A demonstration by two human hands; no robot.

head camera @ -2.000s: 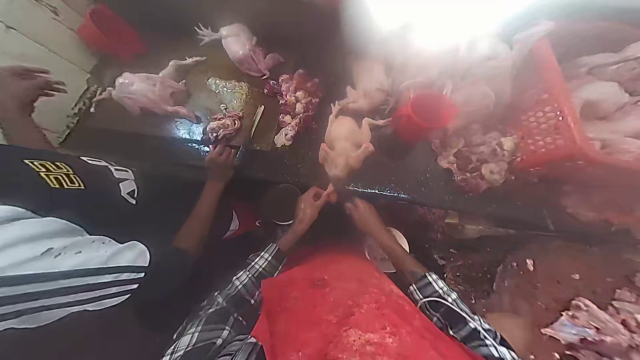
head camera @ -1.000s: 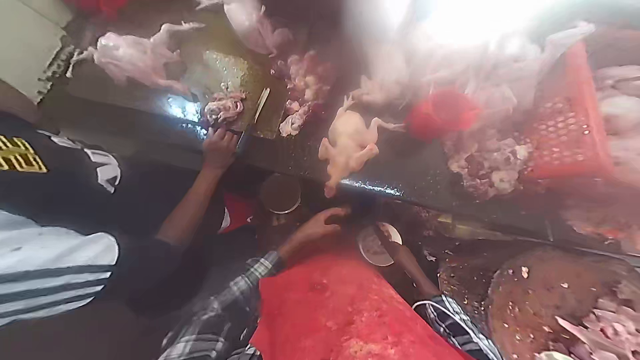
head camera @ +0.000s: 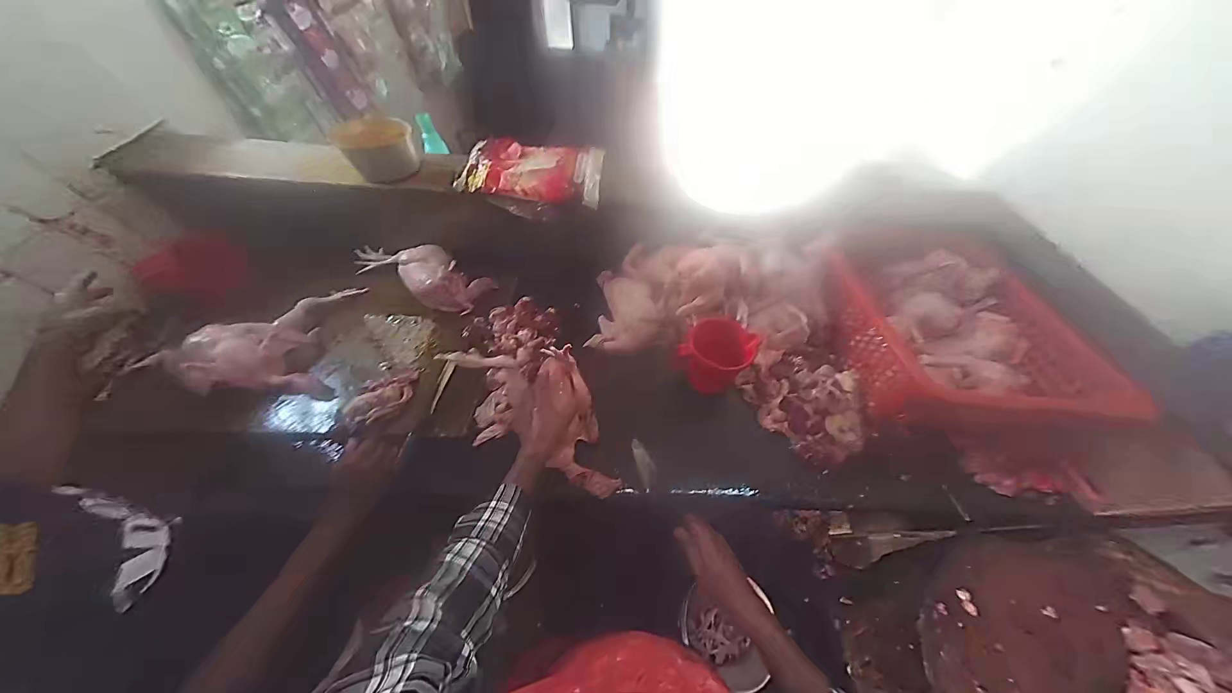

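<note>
My left hand (head camera: 547, 416) is closed on a plucked chicken (head camera: 570, 397) near the counter's front edge, its neck end hanging toward the edge, with reddish offal (head camera: 520, 322) behind it. Lower right, my right hand (head camera: 710, 556) reaches over a round bowl (head camera: 717, 630) holding pale scraps. A narrow pale thing (head camera: 643, 464), perhaps a blade, shows just beyond its fingers; whether this hand grips it is unclear. Other plucked chickens (head camera: 245, 356) (head camera: 433, 277) lie at left, and more are heaped (head camera: 688, 279) behind the red plastic cup (head camera: 720, 354).
A red plastic crate (head camera: 1049, 390) of poultry stands right, beside an offal heap (head camera: 813, 404). A round chopping block (head camera: 1020, 616) with meat bits is lower right. A co-worker's hand (head camera: 371, 457) is close on my left, the other hand (head camera: 82, 298) farther left.
The chicken has moved left, over by the offal, with my left hand now on it; one second ago that hand was off it. The view has tilted up.
</note>
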